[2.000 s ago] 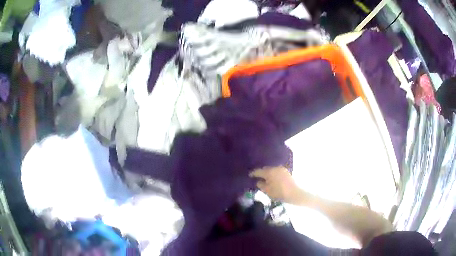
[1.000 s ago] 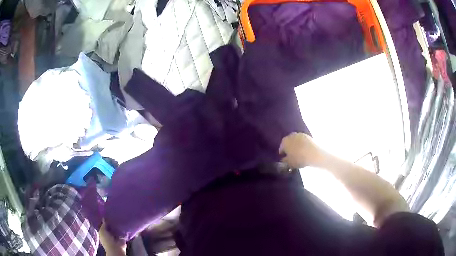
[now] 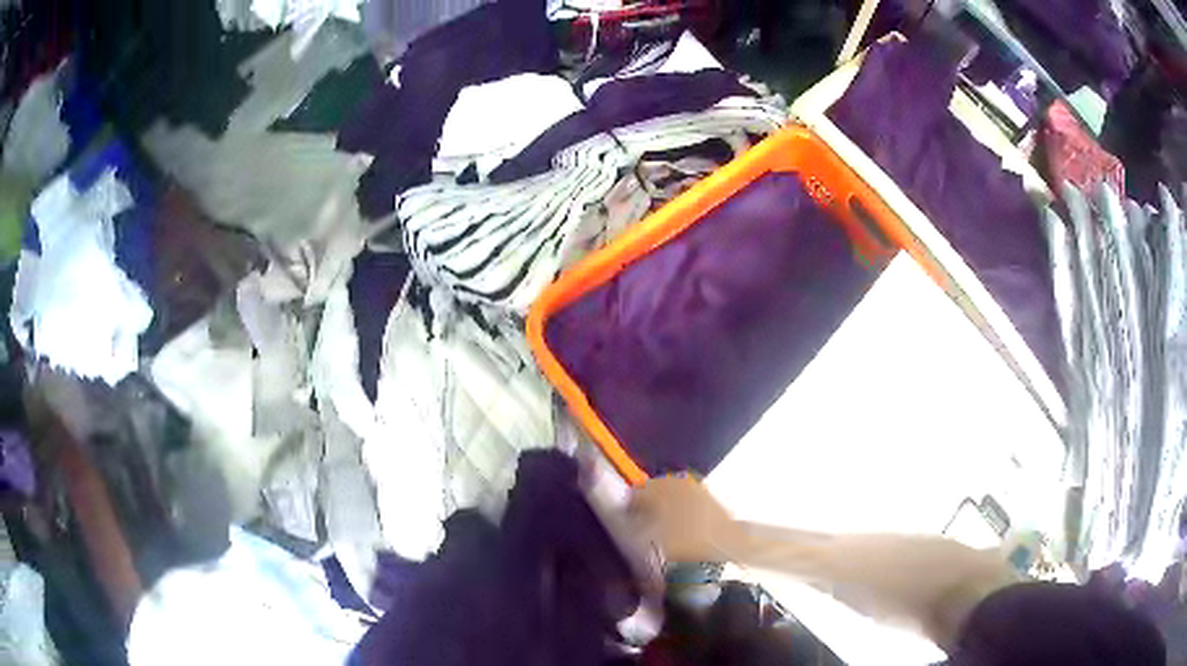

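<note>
A dark purple fabric piece (image 3: 540, 579) lies bunched at the bottom centre, cut off by the lower edge. My right hand (image 3: 683, 518) is at its right edge, beside the near corner of the crate's orange rim (image 3: 592, 423). The hand is blurred, but its fingers look closed on the fabric's edge, where a paler pinkish strip shows. More purple fabric (image 3: 709, 325) fills the crate. My left hand is not in view.
The white machine table (image 3: 859, 455) is right of the crate. Grey-white layered panels (image 3: 1119, 377) stand at the far right. Striped-looking stacked panels (image 3: 488, 241) are behind the crate. Quilted panels (image 3: 501, 410) and loose pale cloth (image 3: 234, 605) lie left.
The view has shifted, so the crate shows whole again. The purple piece, spread out a second ago, is now bunched low and partly out of view. My left hand has left the picture.
</note>
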